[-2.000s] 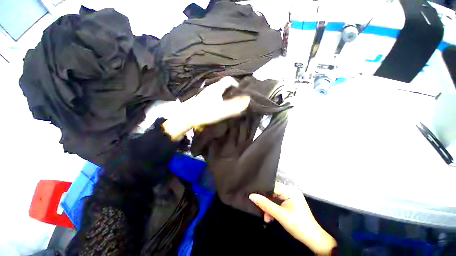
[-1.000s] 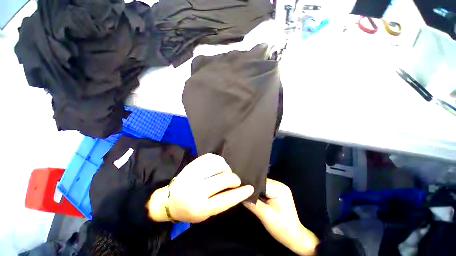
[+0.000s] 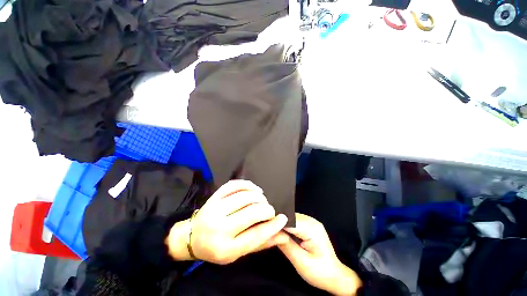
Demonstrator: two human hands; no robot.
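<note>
A dark brown cut panel (image 3: 248,115) runs from the needle area at the table's top down over the front edge to my lap. My left hand (image 3: 234,222) grips its lower end from the left, thumb and fingers pinched. My right hand (image 3: 315,254) pinches the same lower corner at the seam edge, its fingertips touching my left hand's. The presser foot area (image 3: 294,53) is small and overexposed, so whether the cloth lies under the foot cannot be told.
A large dark pile (image 3: 75,75) lies left on the white table (image 3: 370,115). Snips (image 3: 449,85) lie right, with red (image 3: 395,19) and yellow (image 3: 422,21) rings behind. A blue crate (image 3: 75,202) holds a labelled dark bundle (image 3: 150,191). A red bin (image 3: 34,228) stands beside it.
My left hand has come down from near the needle to the panel's lower end, beside my right hand. The panel now hangs extended toward my lap. The view has shifted down and right.
</note>
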